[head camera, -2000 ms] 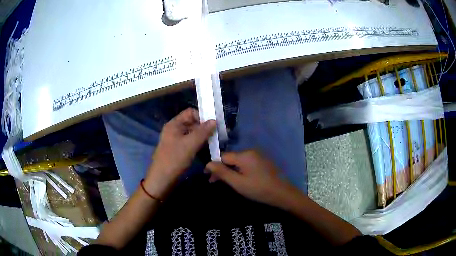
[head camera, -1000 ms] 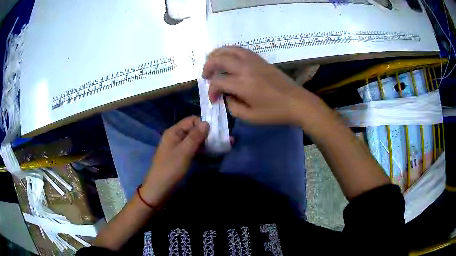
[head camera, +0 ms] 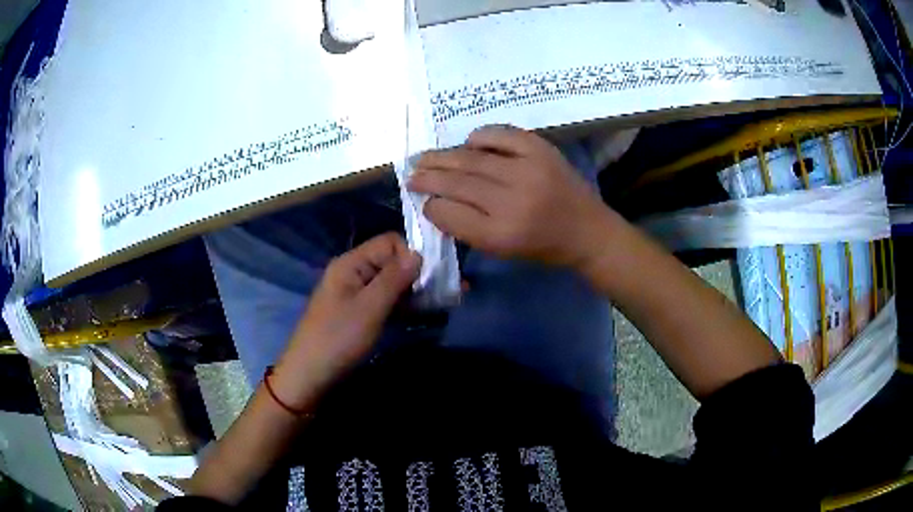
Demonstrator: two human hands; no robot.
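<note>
A white fabric strip (head camera: 415,95) runs down from the top edge of the picture, over the table's front edge, to my lap. Its lower part looks layered and ends in a loose fold above my jeans. My left hand (head camera: 368,285) pinches the strip's left side near this lower end between thumb and fingers. My right hand (head camera: 496,190) is higher up, just below the table edge, with its fingers across the strip. Its thumb is partly hidden. The needle and presser foot are not in view.
A white table (head camera: 220,80) with a printed ruler (head camera: 601,78) along its front edge lies ahead. White strips (head camera: 25,190) hang at left, above a brown box (head camera: 150,400). A yellow wire basket (head camera: 786,290) wrapped in white cloth stands at right.
My right hand has moved from the strip's lower end up to near the table edge, then slightly down. My left hand has stayed low on the strip. The lower end now shows as a wider fold.
</note>
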